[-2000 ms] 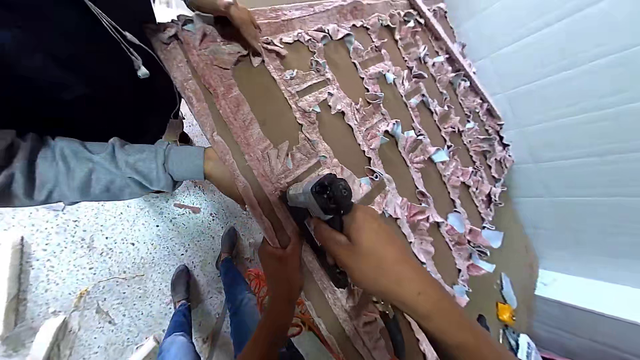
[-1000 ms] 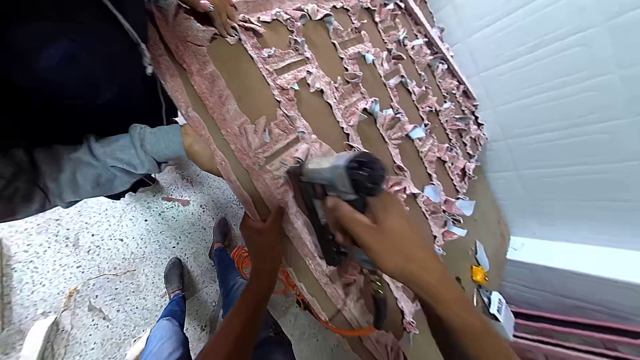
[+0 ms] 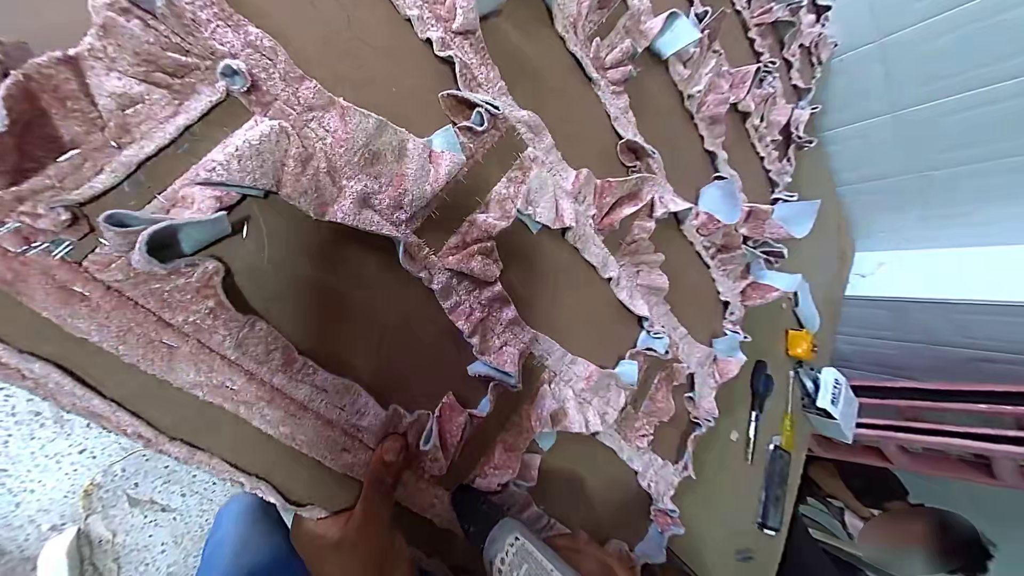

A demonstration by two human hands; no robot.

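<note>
Pink, rough-backed strips that look like hide (image 3: 360, 168), with curled pale-blue edges, lie over a brown board (image 3: 352, 296). Metal staples show in the strips at the left. At the lower middle, my left hand (image 3: 360, 512) grips the near edge of the board and strips, its thumb on the pink material. Close to its right is a grey and black power stapler (image 3: 524, 544), its black end against the strips. My right hand (image 3: 596, 552), mostly cut off by the bottom of the view, is around the stapler; its fingers are largely hidden.
On the board's right side lie a yellow tape measure (image 3: 800, 344), a black-handled tool (image 3: 760, 392), a utility knife (image 3: 774, 488) and a small box (image 3: 832, 404). A person (image 3: 896, 520) is at the lower right, beside pink slatted racks (image 3: 920, 432). Speckled floor (image 3: 48, 424) shows lower left.
The view has come much closer to the board. My right hand and the stapler are now at the bottom of the view. The other person's grey sleeve at the left is out of view.
</note>
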